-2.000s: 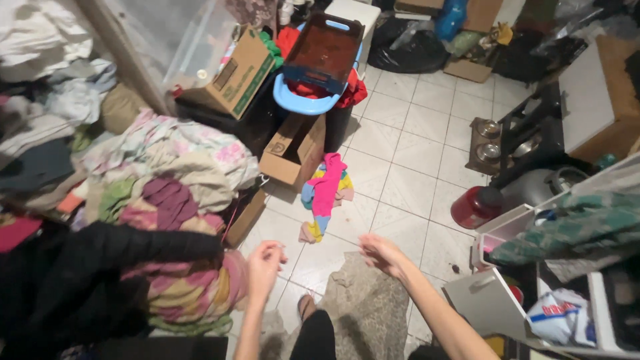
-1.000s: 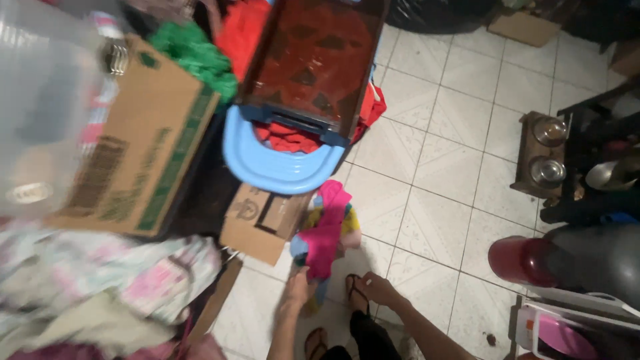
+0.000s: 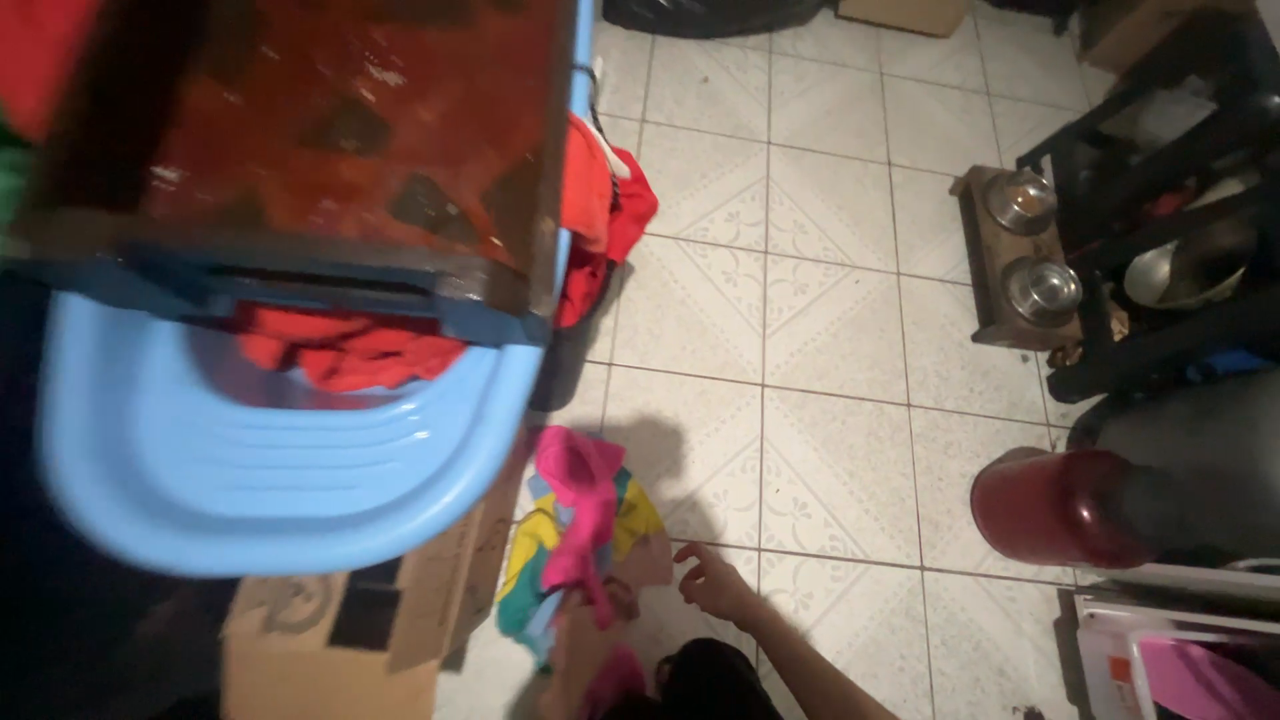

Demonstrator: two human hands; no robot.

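A pink cloth (image 3: 585,500) lies over a yellow, green and blue cloth (image 3: 535,555) on the tiled floor, low and left of centre. My left hand (image 3: 590,605) is at the lower end of the pink cloth, its fingers partly hidden and blurred; whether they grip it is not plain. Just right of the cloths, my right hand (image 3: 712,585) is held with bent fingers apart and nothing in them. Above and left of the hands stands a light blue plastic tub (image 3: 300,510) with red fabric (image 3: 345,350) inside, under a dark brown plastic crate (image 3: 330,130).
A cardboard box (image 3: 290,625) stands below the tub. To the right are a wooden stand with metal bowls (image 3: 1042,290), a dark rack (image 3: 1150,330), a red cylindrical container (image 3: 1050,510) and a white-edged drawer unit (image 3: 1100,640). A black plastic bag (image 3: 715,12) lies at the top.
Both hands have reached down beside the cloths on the floor; two seconds ago they were raised apart, nearer the body. The view has moved forward and closer to the tub.
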